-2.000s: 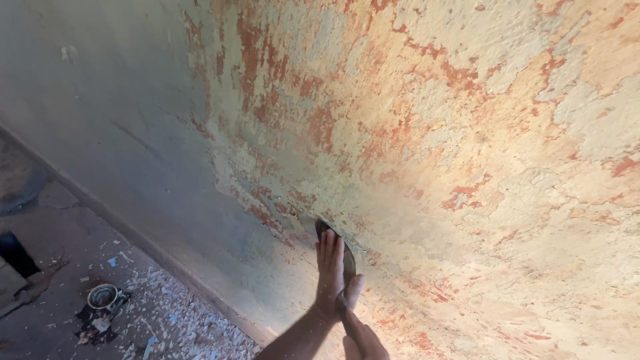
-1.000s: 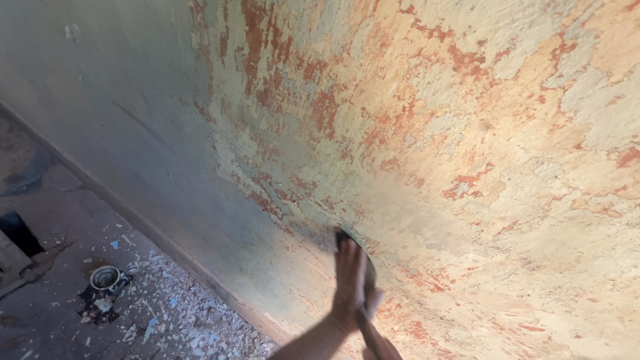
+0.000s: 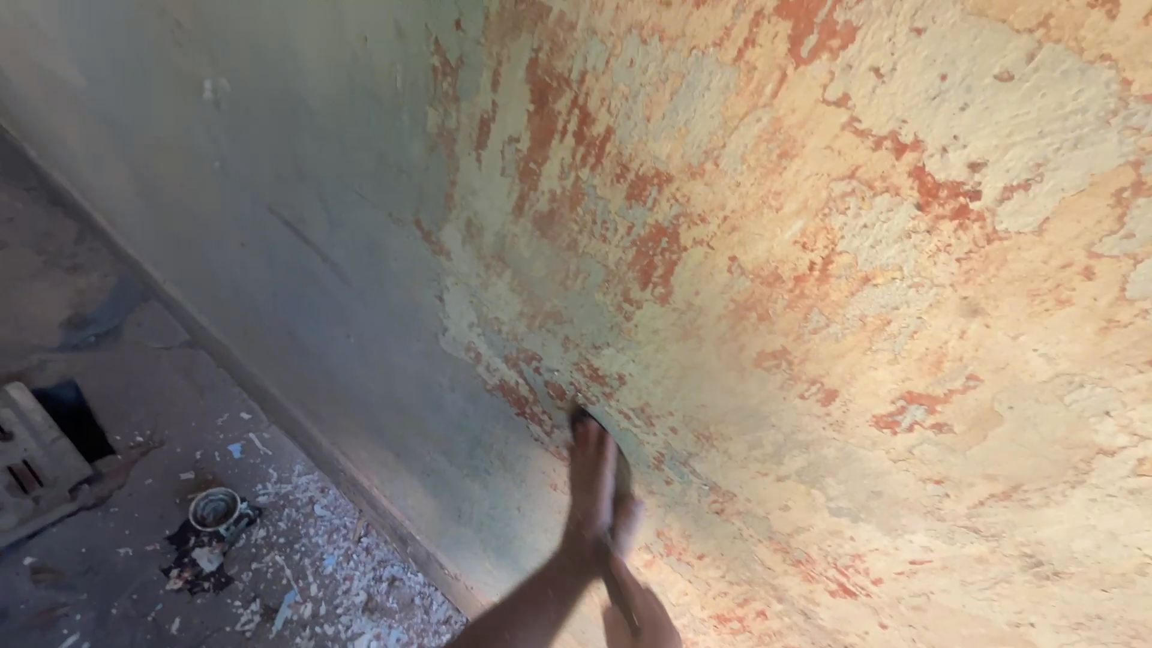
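A dark, curved hand tool with a long handle lies against the painted wall, its blade largely covered. My left hand presses on the tool's broad end with the fingers stretched toward its tip. Lower down, my right hand is wrapped around the handle at the bottom edge of the view. Around the tool's tip the wall shows worn patches of red, cream and grey. Motion blur hides the exact shape of the blade.
On the floor at lower left, a small round cup stands on a dark scrap beside scattered paint flakes. A pale slotted object lies farther left. A narrow ledge runs along the wall's foot.
Both hands have moved a little down and right along the wall with the tool since two seconds ago. More of the pale slotted object shows at the left edge.
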